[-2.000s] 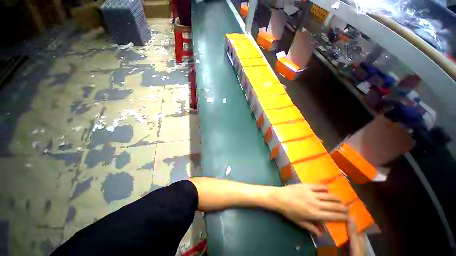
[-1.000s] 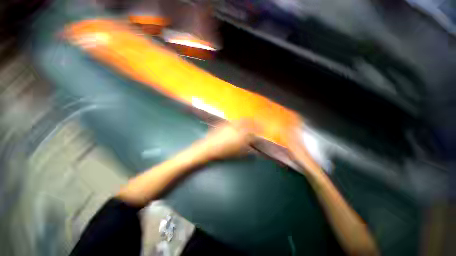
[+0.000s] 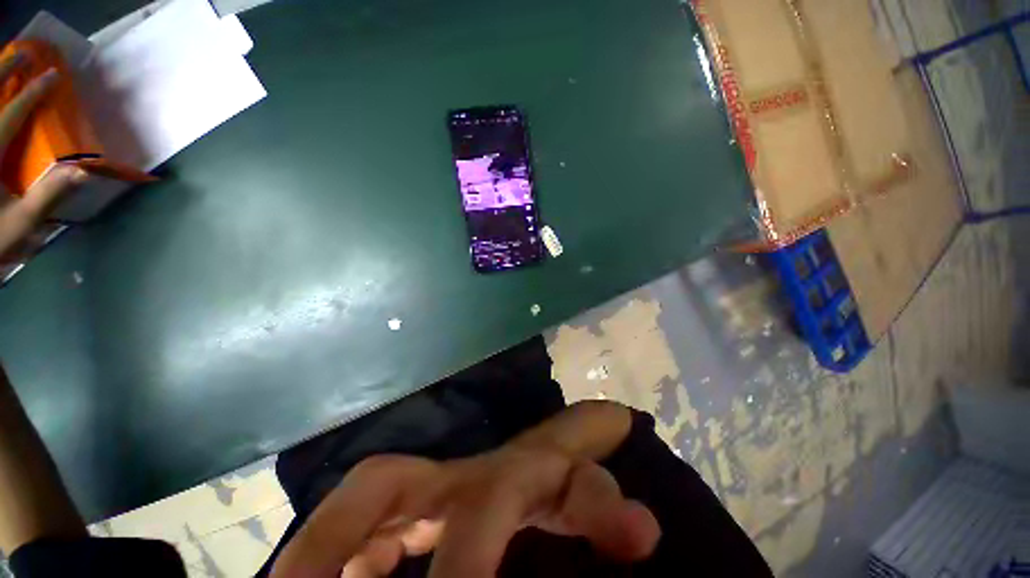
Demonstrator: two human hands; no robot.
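Observation:
An orange product box [image 3: 70, 119] with white sides is at the upper left on the dark green bench top [image 3: 305, 226]. A white lid panel with a notched edge [image 3: 169, 85] extends to its right. My left hand [image 3: 40, 198] is around this box, fingers on its orange top and thumb at its near side; the picture's edge cuts off part of the hand. My right hand [image 3: 474, 508] is large and close to the camera at the bottom, in front of the bench, empty with fingers apart.
A smartphone [image 3: 494, 190] with a lit screen lies mid-bench, a small white tag [image 3: 551, 242] beside it. At the right are taped brown cartons [image 3: 791, 113] over a blue plastic crate [image 3: 830, 305]. The bench's near edge runs diagonally above my lap.
The view has swung right, bringing the phone and cartons in and most of the box row out. My right hand has left the row and come back toward me; my left hand is at the box.

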